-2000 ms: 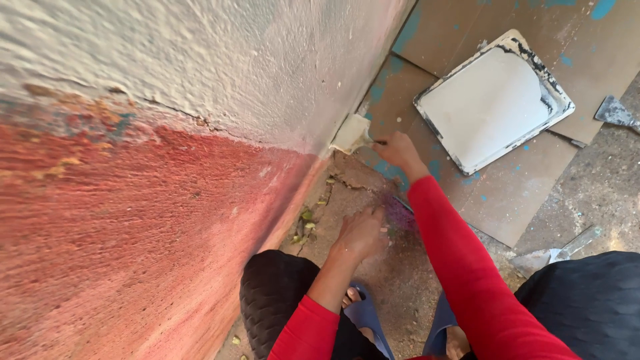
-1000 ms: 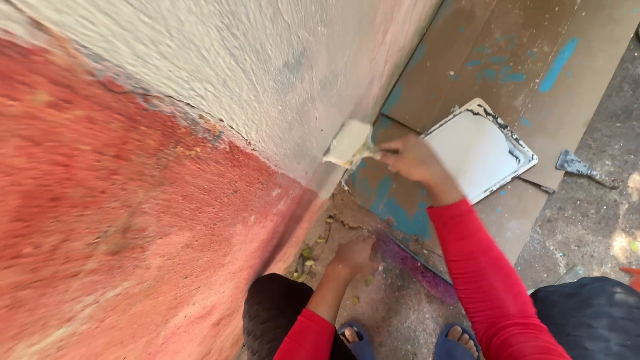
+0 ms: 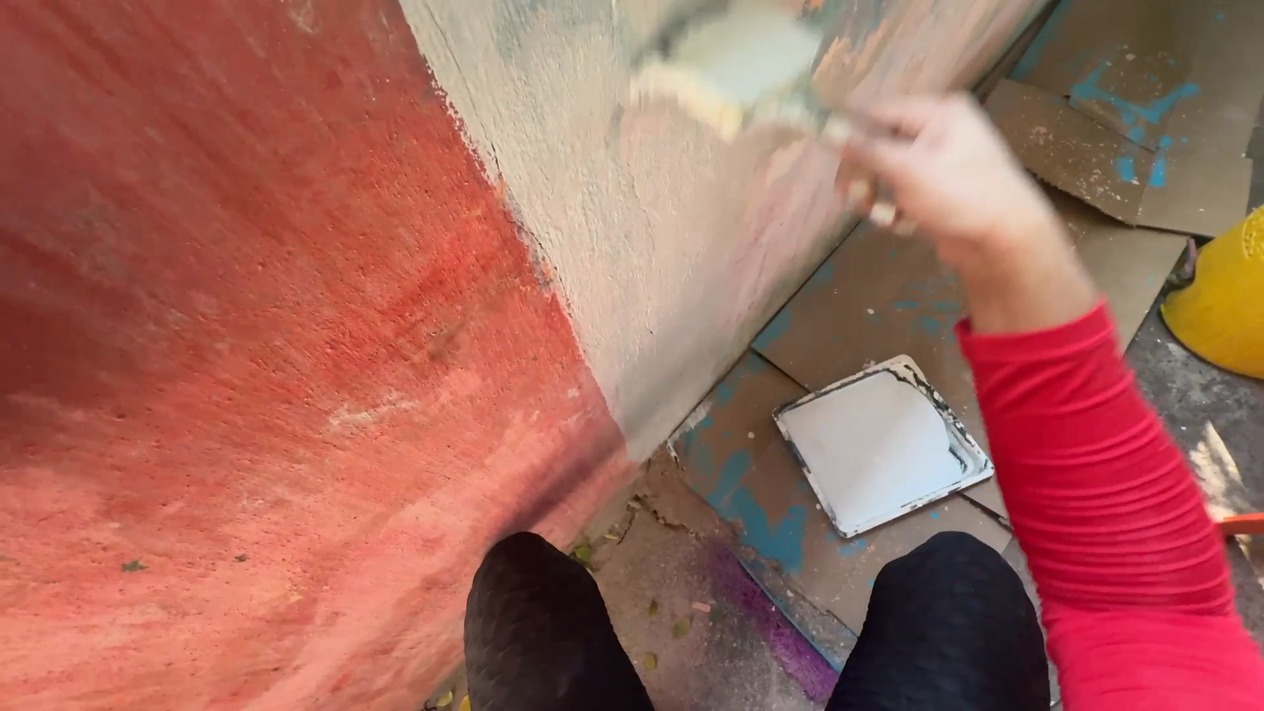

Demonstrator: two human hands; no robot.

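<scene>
My right hand [image 3: 948,178], in a red sleeve, grips the handle of a paintbrush [image 3: 741,69]. The brush is blurred, with whitish paint on its pale bristles, and is at the upper part of the wall's whitish section [image 3: 632,227]; whether it touches the wall I cannot tell. To the left, the wall is painted red [image 3: 296,326], meeting the whitish part along a rough slanting edge. Below my right hand, a tray of white paint [image 3: 874,449] rests on the cardboard. My left hand is out of the frame.
Paint-spattered cardboard sheets [image 3: 889,286] line the ground beside the wall. At the right edge stands a yellow container [image 3: 1224,296], with an orange object [image 3: 1241,524] lower down. My two knees are at the bottom, with dry leaves and purple-stained ground between them.
My right hand has moved with the brush from the foot of the wall to higher on it. My left hand, low between my legs before, has left the view. The view has shifted.
</scene>
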